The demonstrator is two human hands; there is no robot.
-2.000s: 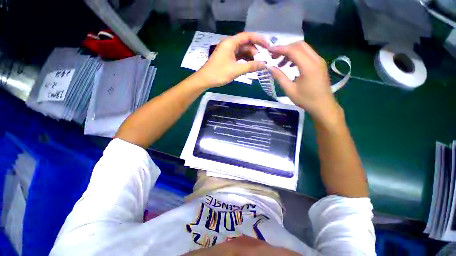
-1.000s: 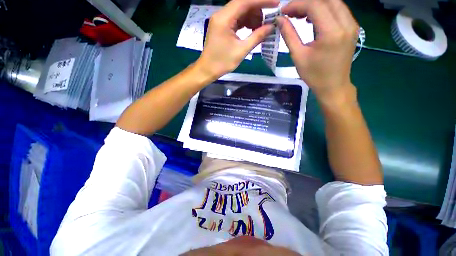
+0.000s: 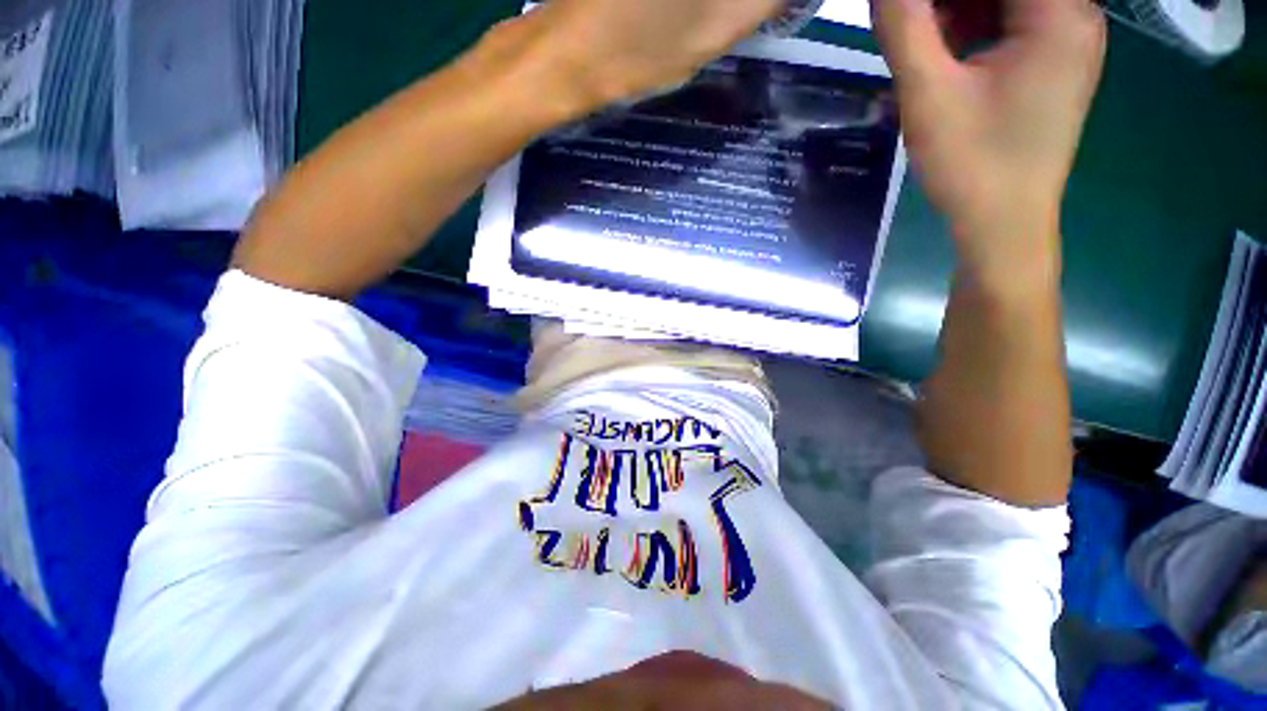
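A printed film, glossy black with white text lines and a white border, lies on a few sheets at the bench's front edge. My left hand is at the top edge of the picture, over the film's far left part, its fingertips cut off or blurred. My right hand is beyond the film's far right corner, partly cut off by the top edge. A small piece of the label strip shows by my left fingertips. What either hand holds cannot be made out.
Grey film stacks stand at the far left. The label roll is at the top right. A stack of printed films is at the right edge. Blue crates are below the bench at left. Part of another person shows at lower right.
The view has tilted down, so the bench things sit higher in the picture. My hands have moved apart; before, they were together on the label strip beyond the film.
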